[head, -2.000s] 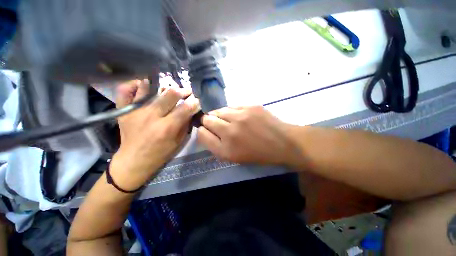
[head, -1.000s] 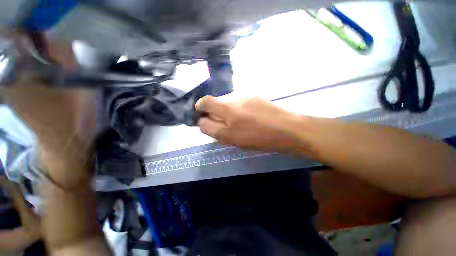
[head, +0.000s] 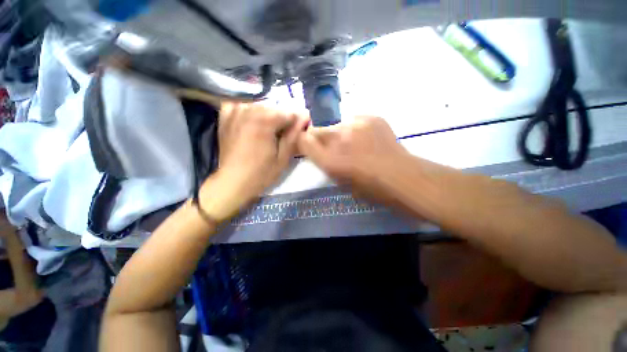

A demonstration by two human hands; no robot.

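Observation:
The light grey garment with dark grey bands (head: pixel 148 137) lies bunched on the table at left, beside my left forearm. My left hand (head: pixel 258 137) is at the sewing machine's needle area, fingers bent and closed together. My right hand (head: pixel 350 148) meets it there, its fingertips pinched together just below the stubby grey-blue attachment (head: pixel 323 100). The cloth between the fingertips is hidden by the hands, so what each holds cannot be told. The machine head (head: pixel 289 24) hangs above, blurred.
Black shears (head: pixel 557 127) lie at the right of the white table, with a yellow-green and blue tool (head: pixel 481 55) near them. The table's front edge carries a printed ruler (head: pixel 309 208). Another person's arm (head: pixel 17 275) shows at far left. A blue crate (head: pixel 213 295) is below the table.
My left hand has come back from the far left to the needle area beside my right hand. The dark cloth there is now covered, and light grey cloth has spread at left.

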